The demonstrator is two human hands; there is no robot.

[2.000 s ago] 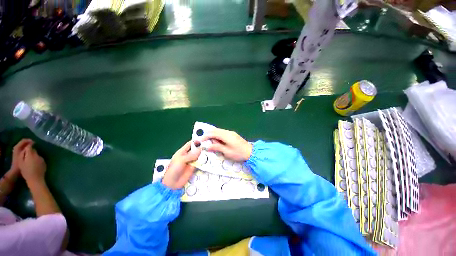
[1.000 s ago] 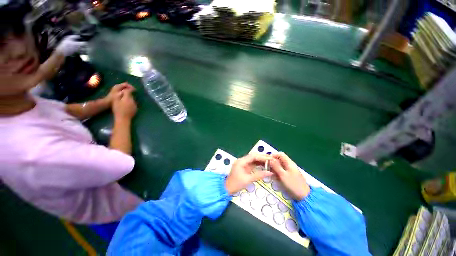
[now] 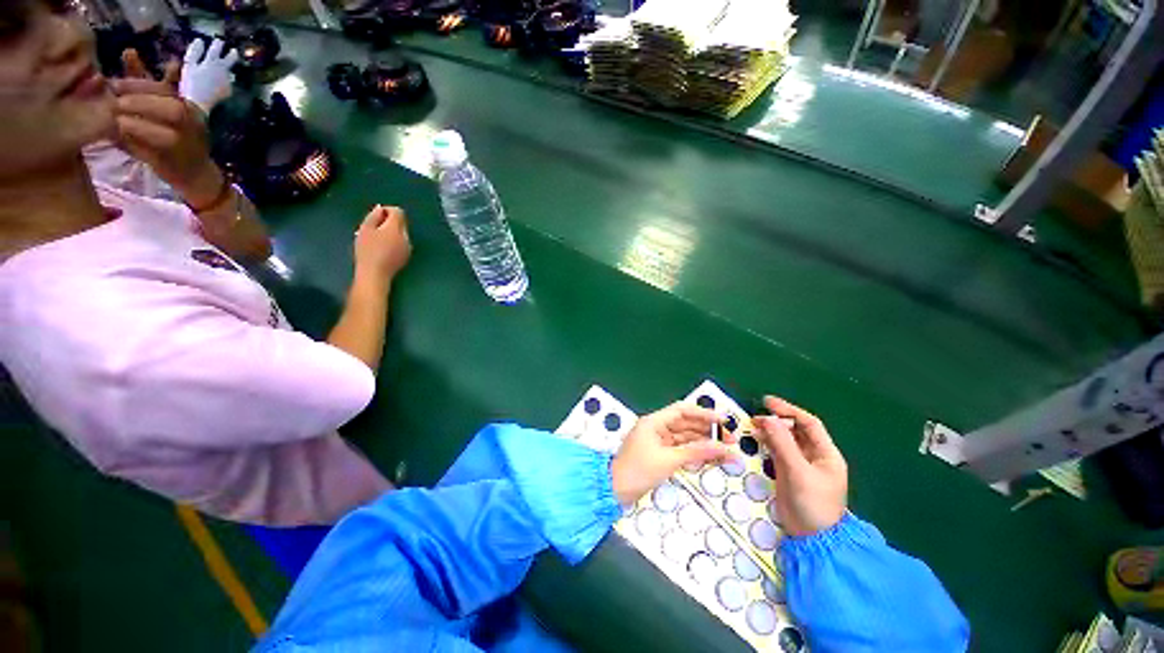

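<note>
Two overlapping pad sheets [image 3: 689,542] lie on the green worktop in front of me, with rows of grey circles and several dark circles at their far ends. My left hand [image 3: 666,449] is over the sheets and pinches a small pale round adhesive pad [image 3: 719,434], seen nearly edge-on, between thumb and fingers. My right hand [image 3: 807,469] is just right of it, thumb and fingers close together at a tiny pale piece [image 3: 774,421], which may be peeled backing. The hands are slightly apart.
A water bottle [image 3: 483,227] lies beyond the sheets. A person in pink [image 3: 192,351] is at left. Black units [image 3: 287,166] and stacked sheets [image 3: 689,58] are at the back. A metal post [image 3: 1072,415] and part of a yellow can [image 3: 1136,577] are at right.
The view has swung left. My hands have moved apart from each other, with small pale pieces at the fingertips. The person in pink has raised one hand towards the face.
</note>
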